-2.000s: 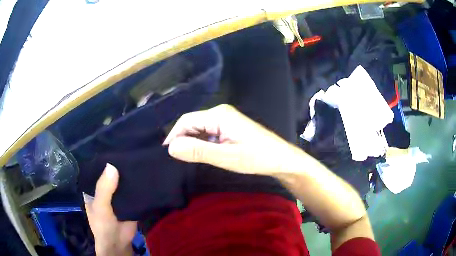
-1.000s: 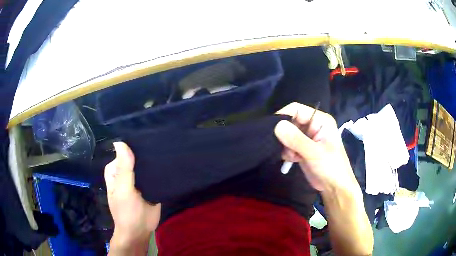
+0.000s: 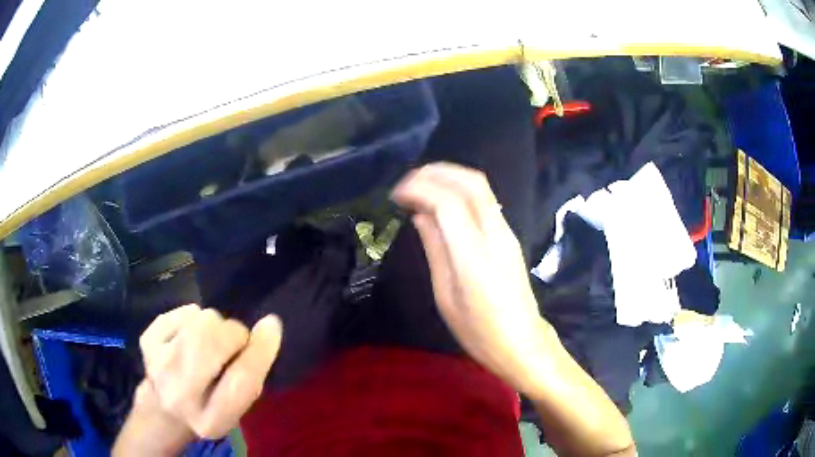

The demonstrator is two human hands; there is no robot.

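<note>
A black garment piece (image 3: 299, 290) lies bunched over my lap, with a small white tag or scrap on it. My left hand (image 3: 204, 370) is at the lower left, fingers curled in at the cloth's left edge, apparently gripping it. The grip itself is partly hidden. My right hand (image 3: 465, 250) is raised right of the cloth, its back towards me and its fingers bent and blurred. Whether it holds anything is hidden.
The white table (image 3: 295, 45) curves across the top. A dark fabric tray (image 3: 286, 192) with scraps hangs under it. A clear plastic bag (image 3: 76, 245) is left. White cloth (image 3: 639, 241) on dark cloth and a wooden box (image 3: 760, 210) are right.
The black piece was stretched flat between both hands and is now bunched lower. My right hand has moved left and turned over; its slim white-ended tool no longer shows. My left hand has curled and lowered.
</note>
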